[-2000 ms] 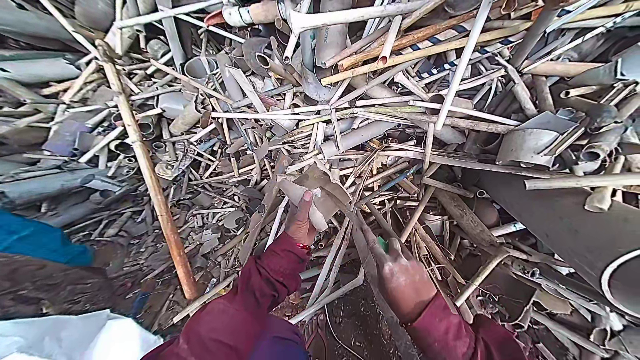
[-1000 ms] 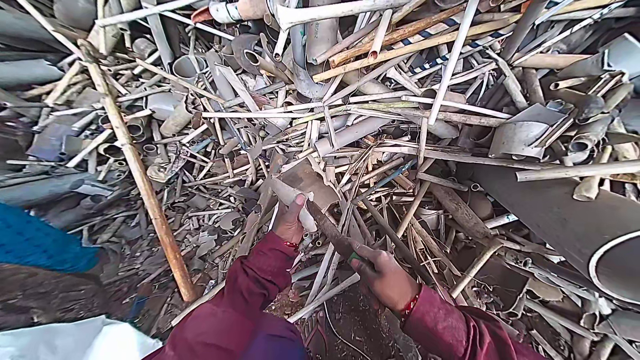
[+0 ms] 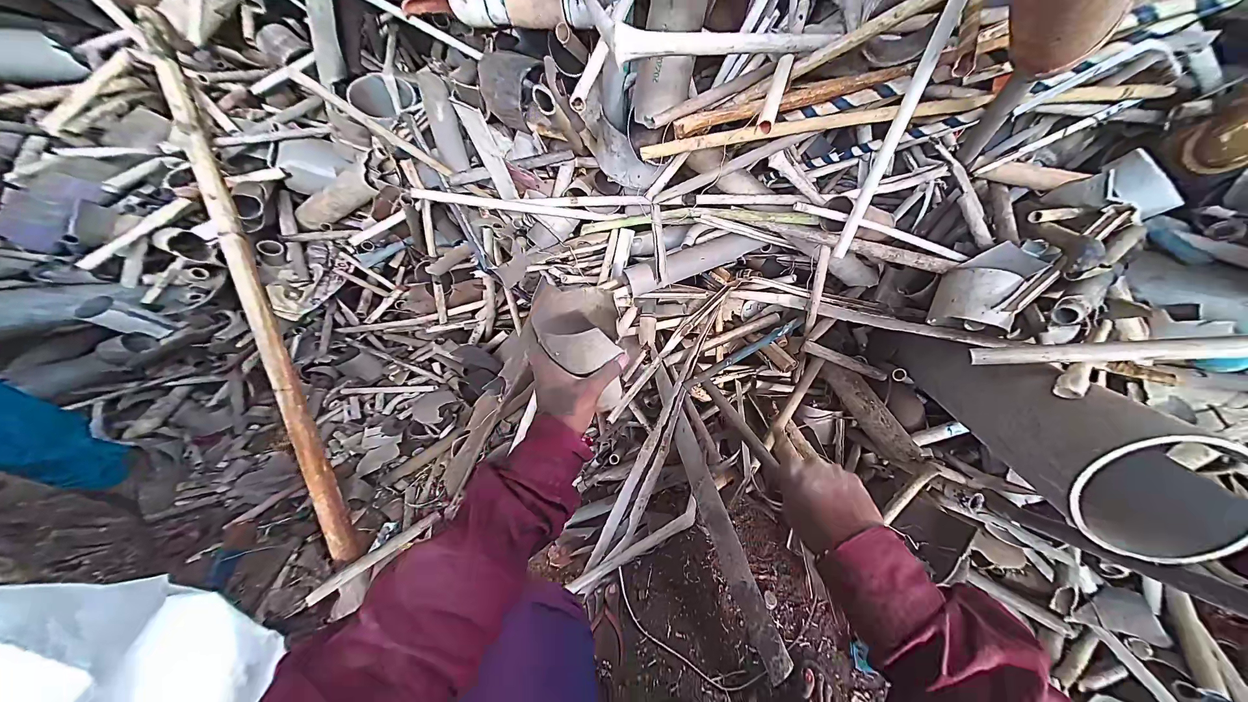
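My left hand (image 3: 570, 390) grips a broken piece of grey plastic pipe (image 3: 577, 331), its jagged, curved edge turned up toward me. To the right and lower, my right hand (image 3: 824, 492) is closed around the near end of a long, narrow, dark tool (image 3: 738, 424), which looks like a blade and points up and left toward the pile. The tool and the pipe piece are apart. Under and around both hands lie split pipe strips and sticks; a long grey strip (image 3: 726, 556) slants down between my forearms.
A long wooden pole (image 3: 258, 312) leans at the left. A wide grey pipe (image 3: 1053, 429) lies at the right. Heaped pipe scraps (image 3: 429, 205) spread ahead. White sheeting (image 3: 146, 634) is at the lower left, blue cloth (image 3: 49, 439) above it. Part of a person shows at the top right.
The blade-like tool was against the pipe piece one second ago; my right hand has moved it away to the right. My left hand has turned the pipe piece. A person's limb has appeared at the top right.
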